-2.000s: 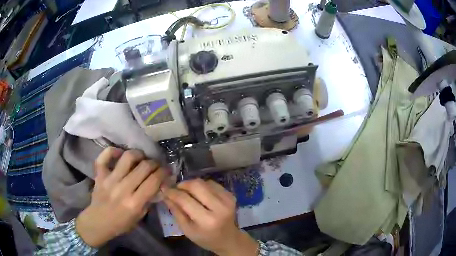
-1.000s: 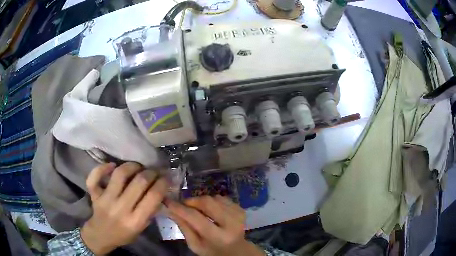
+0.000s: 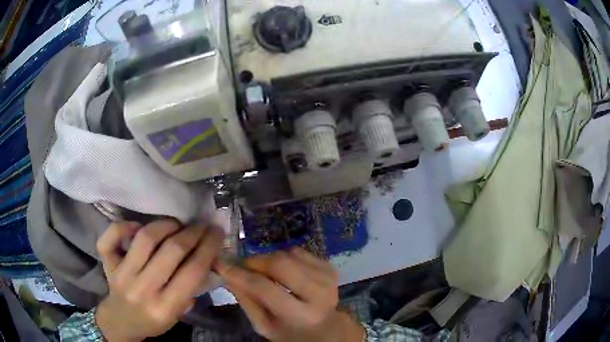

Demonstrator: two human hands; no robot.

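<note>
The grey-brown garment piece (image 3: 50, 167) lies bunched left of the overlock machine (image 3: 180, 113). The whitish pocketing piece (image 3: 107, 167) lies on it and runs toward the needle area (image 3: 227, 194). My left hand (image 3: 157, 274) is curled on the cloth edge just in front of the needle area, fingers bent. My right hand (image 3: 284, 287) is beside it, thumb and fingers pinched at the same cloth edge near the fingertips of my left hand. A small shiny thing shows between the right fingers; I cannot tell what it is. The fingertips partly hide the cloth edge.
Four tension dials (image 3: 378, 128) stand on the machine front. Brown trimmings lie on the blue patch (image 3: 354, 230) at the table edge. Pale green fabric (image 3: 508, 220) hangs at right. Blue plaid cloth (image 3: 17, 194) lies at far left. A dark round spot (image 3: 402, 210) is on the white table.
The view has moved closer to the machine, which now appears larger and higher. Both hands stay at the cloth edge in front of the needle area, with little change in their grip.
</note>
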